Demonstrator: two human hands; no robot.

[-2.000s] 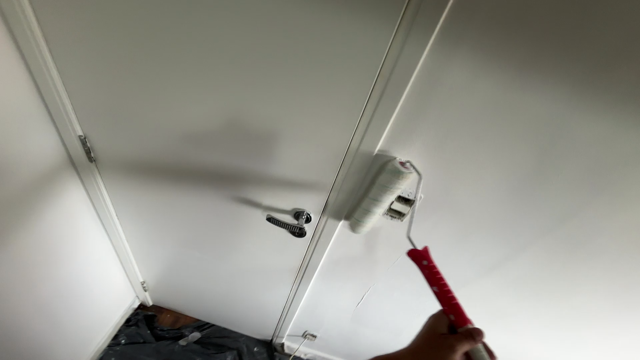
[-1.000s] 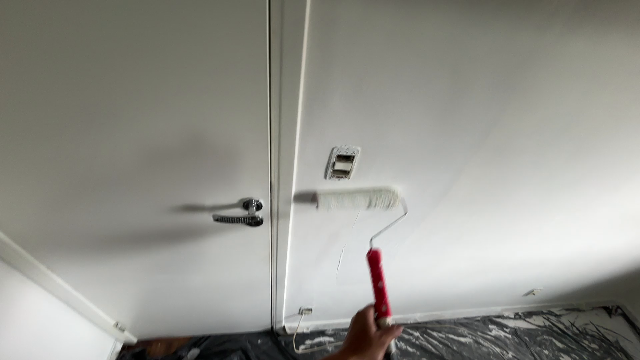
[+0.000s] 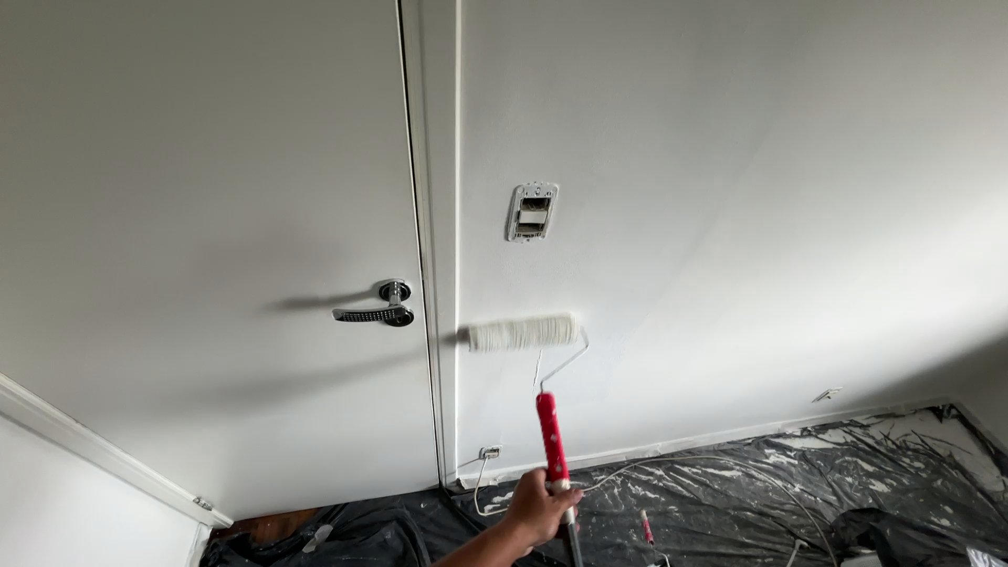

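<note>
My left hand (image 3: 543, 512) is closed around the extension pole just below the red handle of a paint roller (image 3: 553, 437). Its bent wire frame runs up to a white roller sleeve (image 3: 523, 333), which lies level against the white wall beside the door frame. Above the sleeve, a switch box without its cover plate (image 3: 533, 213) is set in the wall. A thin crack or scratch shows on the wall just under the sleeve. My right hand is out of view.
A white door (image 3: 236, 236) with a chrome lever handle (image 3: 374, 315) is at left. Low on the wall are a socket with a cord (image 3: 491, 452) and another fitting (image 3: 827, 394). Paint-marked black plastic sheeting (image 3: 709, 488) covers the floor, with another red-handled tool (image 3: 647, 528) on it.
The roller has gone from covering part of the switch box to below it, and its sleeve has turned from steeply slanted to nearly level. The view has swung and straightened.
</note>
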